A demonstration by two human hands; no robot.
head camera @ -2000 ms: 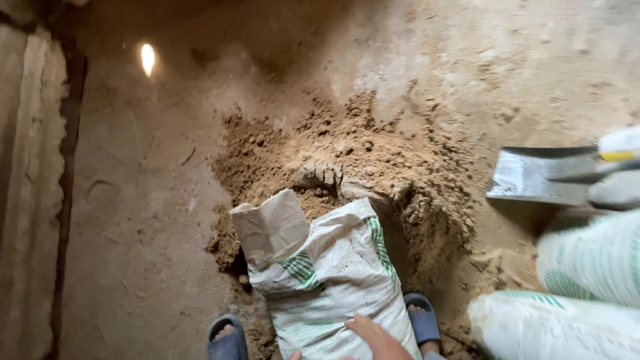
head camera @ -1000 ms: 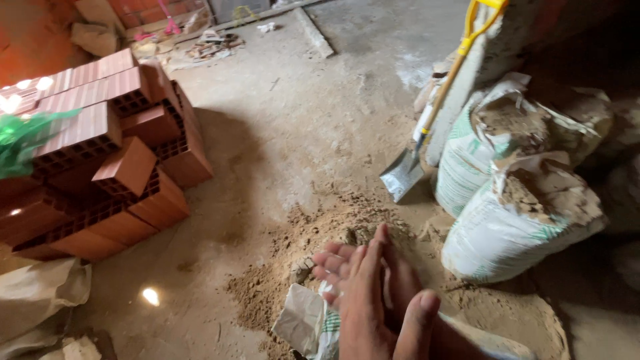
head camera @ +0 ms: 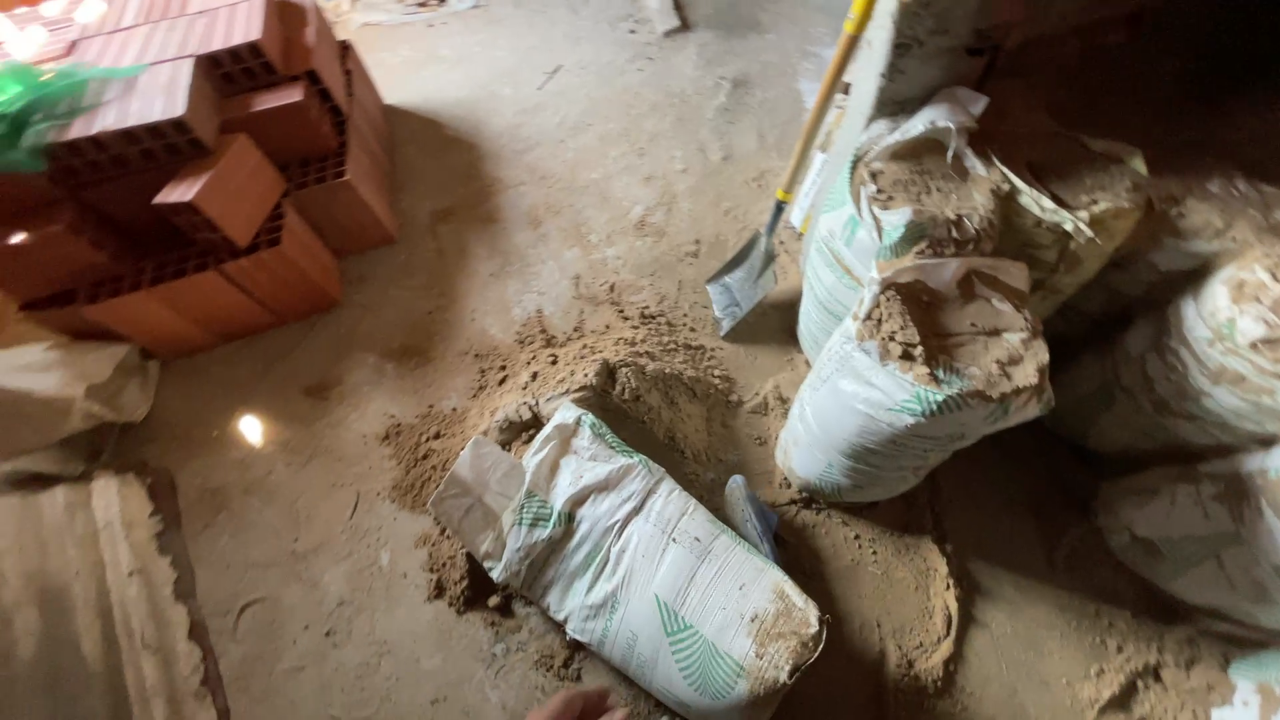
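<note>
A white woven sack [head camera: 650, 560] with green print lies on its side on the dirt floor, its mouth towards a heap of loose sand [head camera: 640, 370]. A few fingers of one hand, which seems to be my left hand [head camera: 578, 705], show at the bottom edge near the sack; whether they touch it cannot be told. My right hand is out of view. Behind the heap, a shovel [head camera: 745, 280] with a yellow-and-wood shaft leans with its metal blade on the floor. A blue-grey sandal [head camera: 750, 515] shows beside the lying sack.
Upright open sacks of sand stand at the right, including a front white sack [head camera: 900, 390]. More filled bags [head camera: 1200, 350] are farther right. Stacked hollow clay bricks [head camera: 280, 240], with green plastic [head camera: 50, 110] on top, are at upper left. A corrugated sheet [head camera: 90, 600] lies lower left.
My two hands, held together in front of the view one second ago, have come apart and dropped out of the middle. Two seconds ago a hand was at the lying sack. The view has shifted.
</note>
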